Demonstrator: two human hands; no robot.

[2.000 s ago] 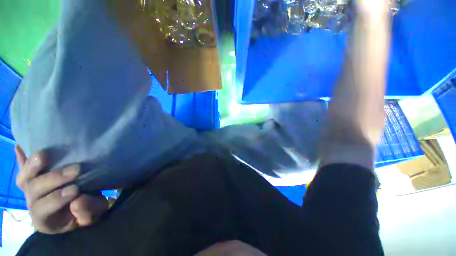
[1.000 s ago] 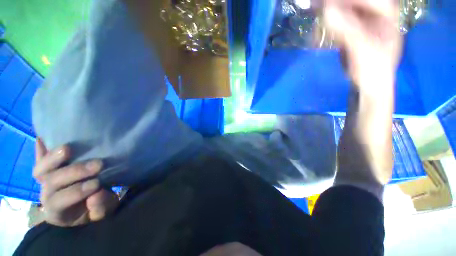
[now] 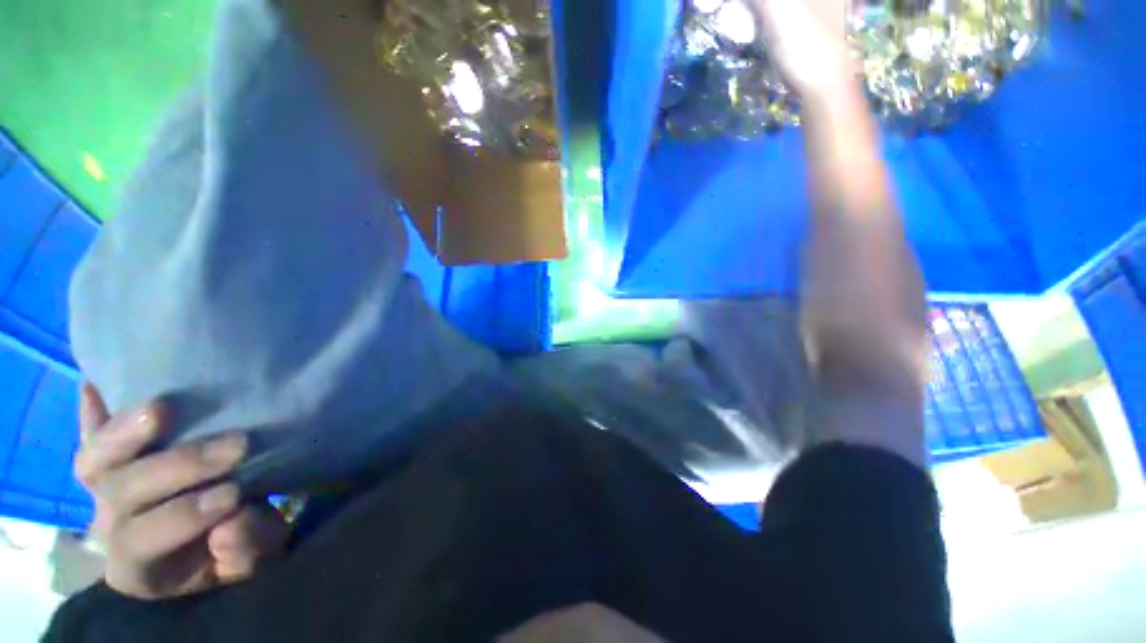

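A deep blue crate (image 3: 817, 220) at the top right holds a heap of shiny clear and silver small parts (image 3: 949, 57). My right arm reaches over its near wall. My right hand (image 3: 804, 25) is blurred at the top edge and cut off, so its fingers and anything in it cannot be made out. An open brown carton (image 3: 503, 214) stands left of the crate with glittering, partly yellowish parts (image 3: 471, 75) inside. My left hand (image 3: 170, 502) rests at the lower left with curled fingers against my grey trouser leg, and no object shows in it.
Blue crates (image 3: 44, 251) stand at the left edge. More blue plastic shows under the carton. A slatted blue crate (image 3: 974, 377) and a folded brown cardboard piece (image 3: 1049, 465) lie at the right. Green floor (image 3: 101, 75) shows at the upper left and between carton and crate.
My right forearm has swung left over the blue crate, and more of the heap shows to its right. My left hand has stayed on the leg. The view has shifted slightly.
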